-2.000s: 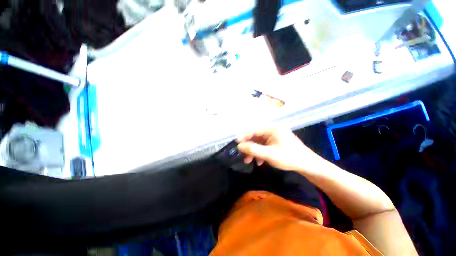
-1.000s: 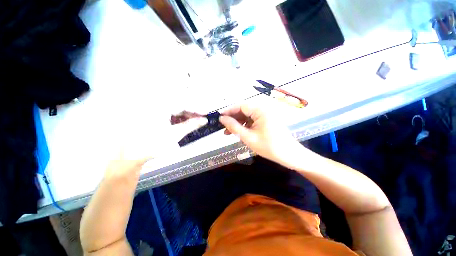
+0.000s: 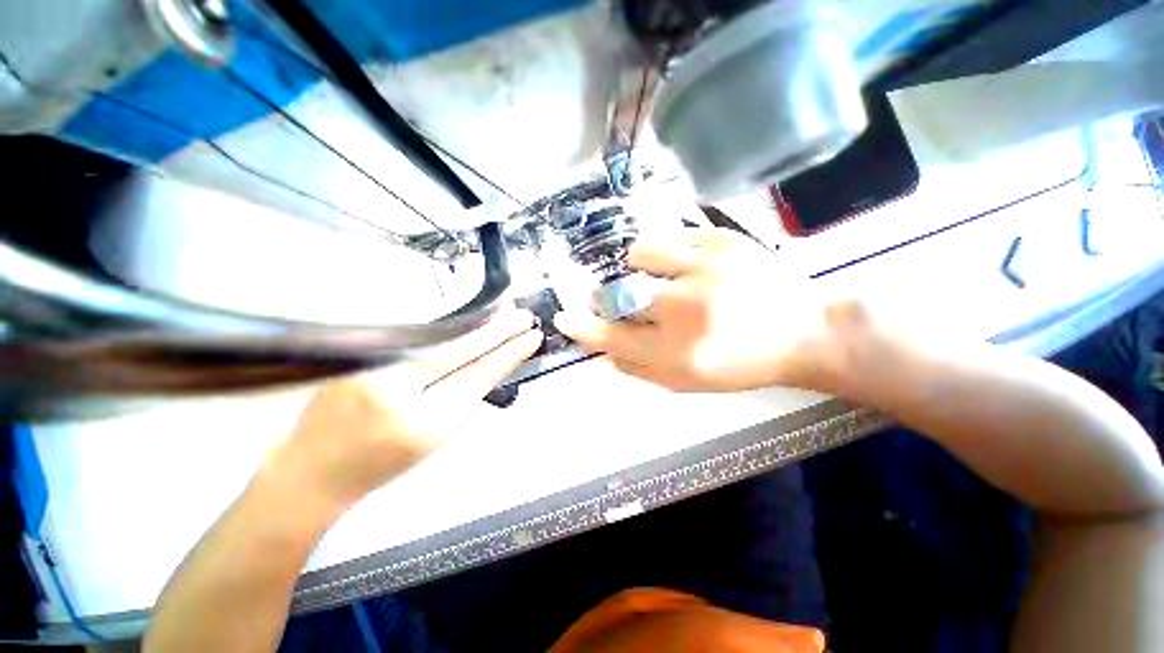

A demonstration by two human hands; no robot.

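Observation:
A small black piece (image 3: 543,310), perhaps a label or fabric strip, lies between the fingertips of both hands close to the needle area (image 3: 597,236) of the sewing machine. My left hand (image 3: 383,415) holds its left side, fingers pointing up and right. My right hand (image 3: 715,313) pinches its right side, its upper fingers beside the shiny machine parts. A dark end of the piece shows below my left fingertips. The fingers hide most of it, and glare blurs the presser foot.
The machine head (image 3: 498,89) fills the top, with dark threads and a curved metal part at left. A phone (image 3: 849,172) with a red edge lies behind my right hand. Small loose parts (image 3: 1012,262) lie at the right. A ruler (image 3: 613,495) runs along the table's front edge.
Both hands have moved with the black piece from near the table's front edge up to the needle area. The view is closer to the machine head. The snips no longer show clearly.

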